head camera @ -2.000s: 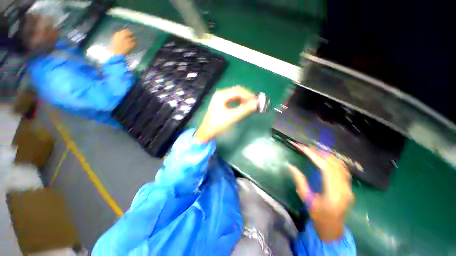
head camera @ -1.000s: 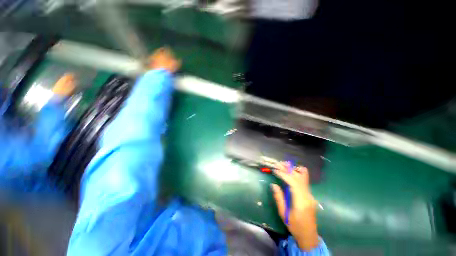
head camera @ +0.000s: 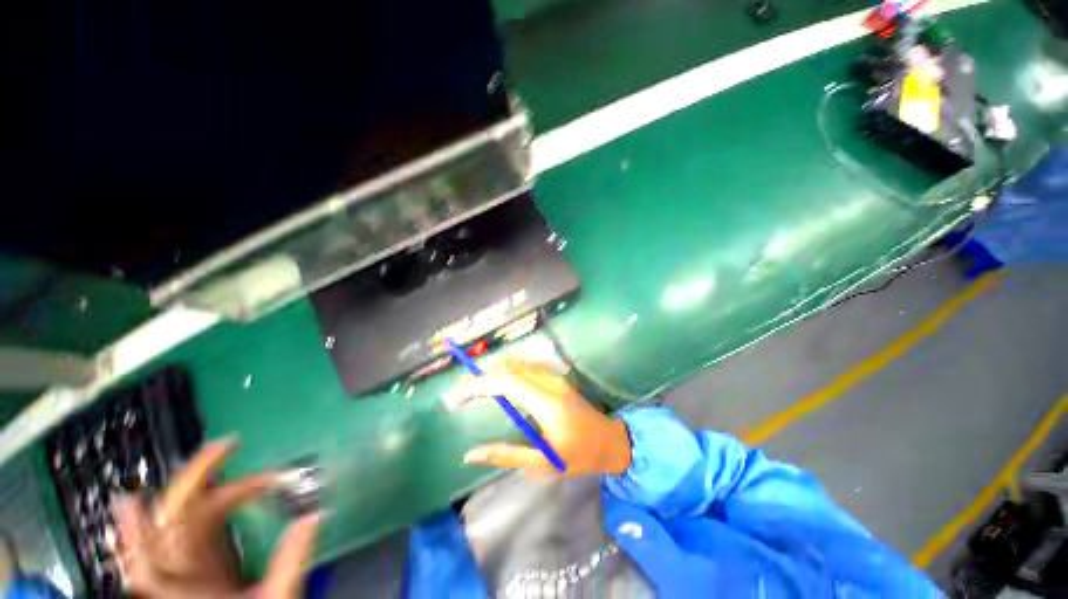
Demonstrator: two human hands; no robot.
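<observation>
My right hand point(head camera: 550, 415) holds a thin bright blue stick point(head camera: 509, 410), its upper end over the front edge of the flat black jig box point(head camera: 387, 310). The box has white print and a red part on its front edge. My left hand point(head camera: 211, 527) is blurred at the lower left, fingers spread. A small dark, shiny part point(head camera: 302, 487), perhaps a camera module, is by its index fingertip. Blur hides whether the fingers grip it or it lies on the green bench.
A black pocketed tray point(head camera: 182, 410) is at left, partly behind my left hand. A large dark panel point(head camera: 234, 105) and a metal-edged clear strip point(head camera: 351, 228) stand behind the box. A black device with a yellow label point(head camera: 922, 100) and wires is at upper right. A blue sleeve point(head camera: 1036, 205) shows at the right edge.
The view has swung to the right. My left hand has come back from beyond the tray to the near bench. My right hand still holds the blue stick by the jig box.
</observation>
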